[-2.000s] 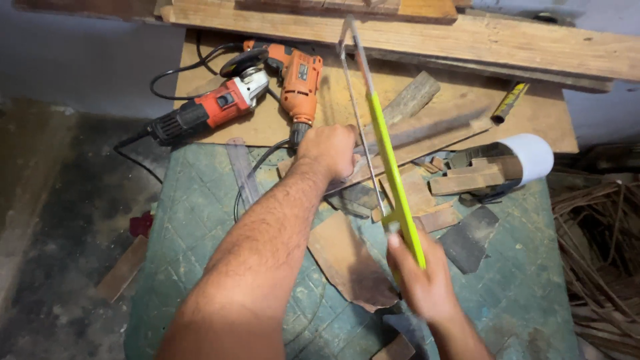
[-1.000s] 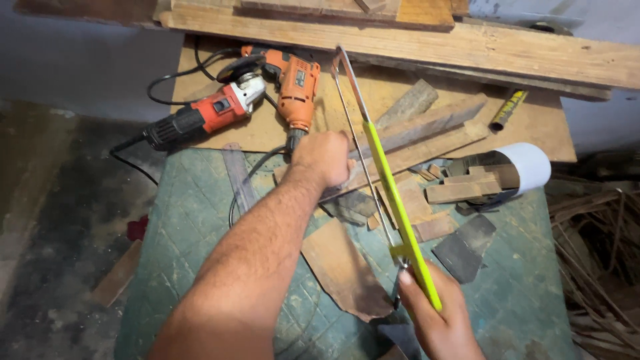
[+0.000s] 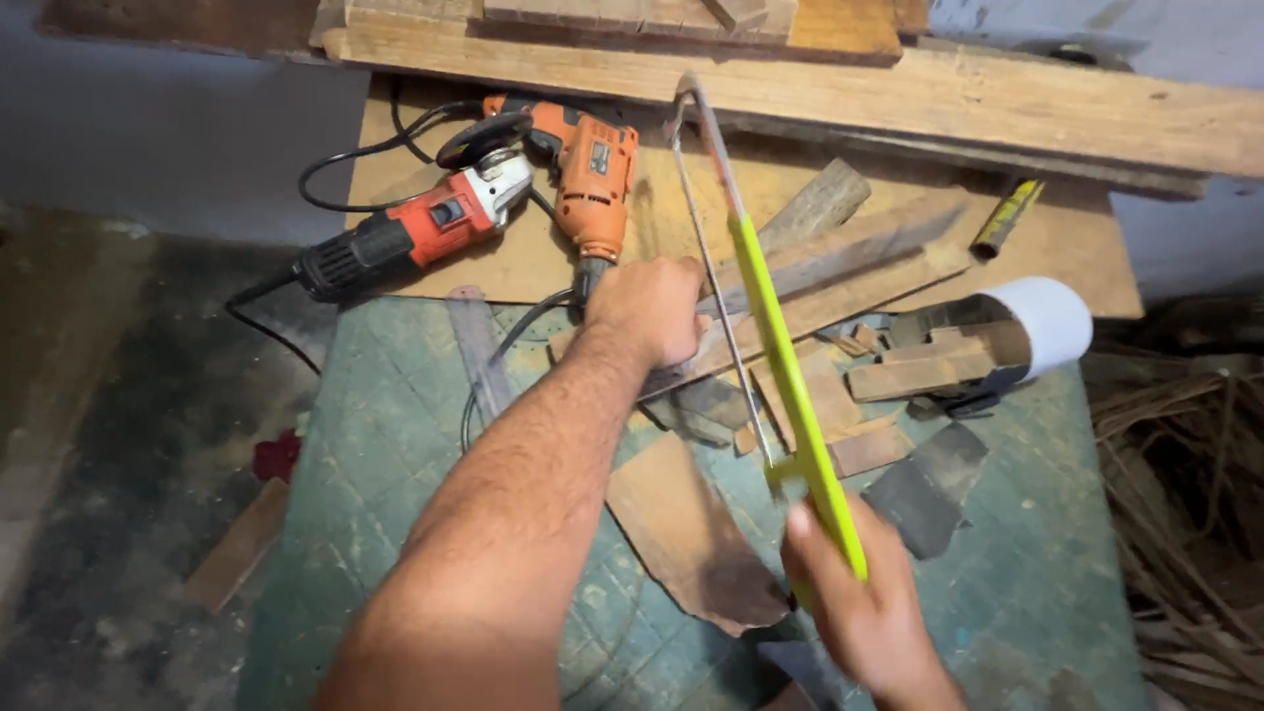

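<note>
My left hand [image 3: 647, 308] grips a wooden strip [image 3: 859, 286] that slants up to the right across the worktable. My right hand [image 3: 854, 583] is closed around the handle of a hacksaw with a lime-green frame [image 3: 780, 346]. The saw points away from me, its thin blade on the left, crossing over the strip just right of my left hand. Whether the blade touches the wood cannot be told. Beyond my left hand lies an orange electric drill [image 3: 595, 188], its chuck close to my fingers.
An angle grinder [image 3: 425, 227] with its cord lies left of the drill. Long boards [image 3: 889, 94] span the back. On the right are a white cylindrical container [image 3: 1052, 321] with wood pieces, sandpaper [image 3: 928, 489] and a tube [image 3: 1005, 219]. A broken thin board [image 3: 691, 533] lies nearer.
The hacksaw and my right hand have shifted slightly between frames, the saw still over the strip. My left hand keeps its place on the wood.
</note>
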